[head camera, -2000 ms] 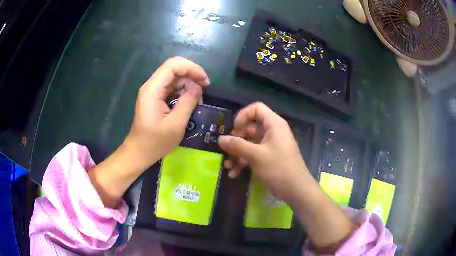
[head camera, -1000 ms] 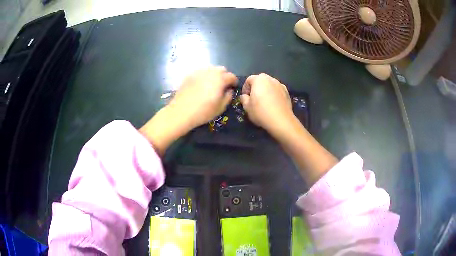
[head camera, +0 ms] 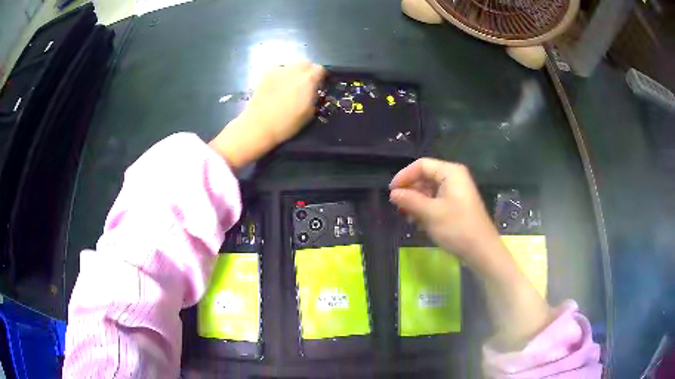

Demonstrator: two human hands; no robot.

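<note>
A black four-slot phone tray (head camera: 280, 281) lies in front of me with smartphones face down, each with a lime-green battery. The second phone from the left (head camera: 329, 285) shows its round camera lenses and card slots. My left hand (head camera: 285, 100) is at the left end of the small-parts tray (head camera: 370, 133), which holds scattered yellow and silver bits; its fingertips are hidden. My right hand (head camera: 437, 196) is over the top of the third phone (head camera: 429, 292), thumb and index finger nearly together; whether they pinch a small piece cannot be told.
A brown-beige desk fan (head camera: 503, 18) stands at the upper right. Stacked black trays (head camera: 44, 141) stand at the far left, with a blue bin (head camera: 29, 340) at the lower left. The dark green bench mat (head camera: 185, 66) bears small bits left of the small-parts tray.
From the first phone, both hands went to the small-parts tray. Now my right hand has come back over the third phone, while my left hand remains at the tray. The view has shifted too.
</note>
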